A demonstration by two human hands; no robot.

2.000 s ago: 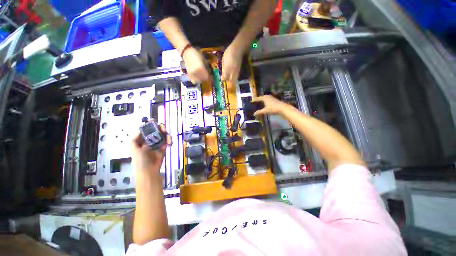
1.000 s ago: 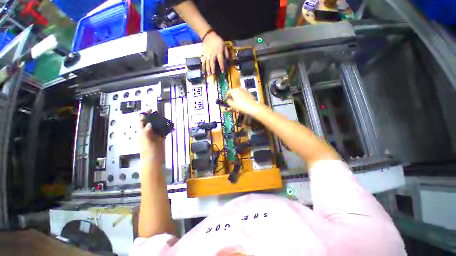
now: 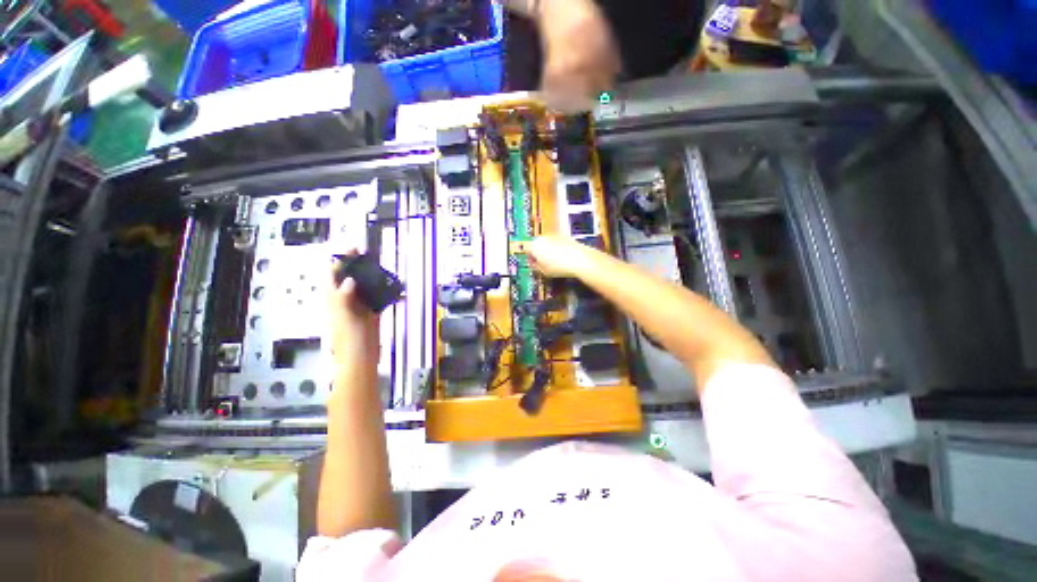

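Note:
An orange test fixture tray (image 3: 534, 416) lies on the conveyor in front of me. Black power adapters (image 3: 461, 330) sit along both sides, with cords over the middle. White AC sockets (image 3: 459, 206) show on the left row and dark-centred ones on the right. A green connector board (image 3: 521, 193) runs down the middle. My left hand (image 3: 348, 284) holds a black power adapter (image 3: 373, 282) above the perforated plate, left of the tray. My right hand (image 3: 554, 257) is over the connector board, fingers together; whether they pinch a cord end is too small to tell.
The perforated plate (image 3: 298, 256) lies left of the tray. Conveyor rails (image 3: 711, 244) run on the right. Across the line, another person's blurred hand (image 3: 580, 57) is over the tray's far end. A blue basket (image 3: 446, 71) with dark items stands beyond, beside another blue basket (image 3: 252, 51).
My left hand has changed from showing the adapter's prong side to its black side. My right hand has moved from the right socket row to the middle board. The other person's hands have drawn back.

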